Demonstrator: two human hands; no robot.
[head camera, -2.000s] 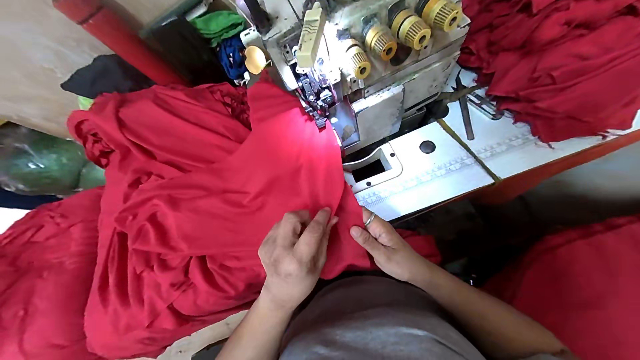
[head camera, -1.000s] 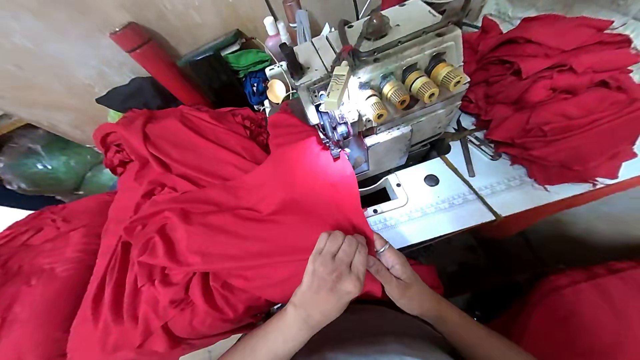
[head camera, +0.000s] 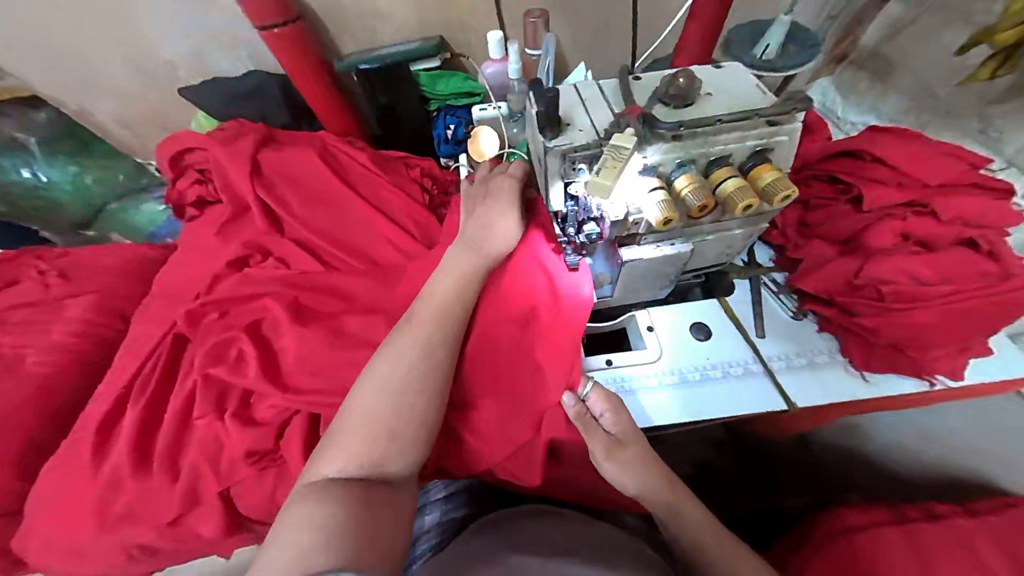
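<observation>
Red knit fabric (head camera: 512, 344) runs from the lit presser foot (head camera: 572, 254) of an overlock sewing machine (head camera: 680, 144) toward my body. At the fabric's far part, left of the needle area, lies my left hand (head camera: 494, 210); its fingertips are beside the cloth and a round light-coloured disc, and whether they grip anything is unclear. My right hand (head camera: 608, 424), with a ring on one finger, pinches the fabric's right edge between thumb and fingers, just in front of the machine's white bed.
A big heap of red fabric (head camera: 240, 336) fills the left side. Right of the machine lie a stack of red cut pieces (head camera: 896, 240) and metal tools (head camera: 756, 296) on the white table (head camera: 704, 392). Bottles (head camera: 496, 68) and a blue cloth (head camera: 453, 132) stand or lie behind.
My left hand has moved from the near fabric edge beside my right hand up to the area beside the presser foot. My right hand still holds the edge. The view has shifted.
</observation>
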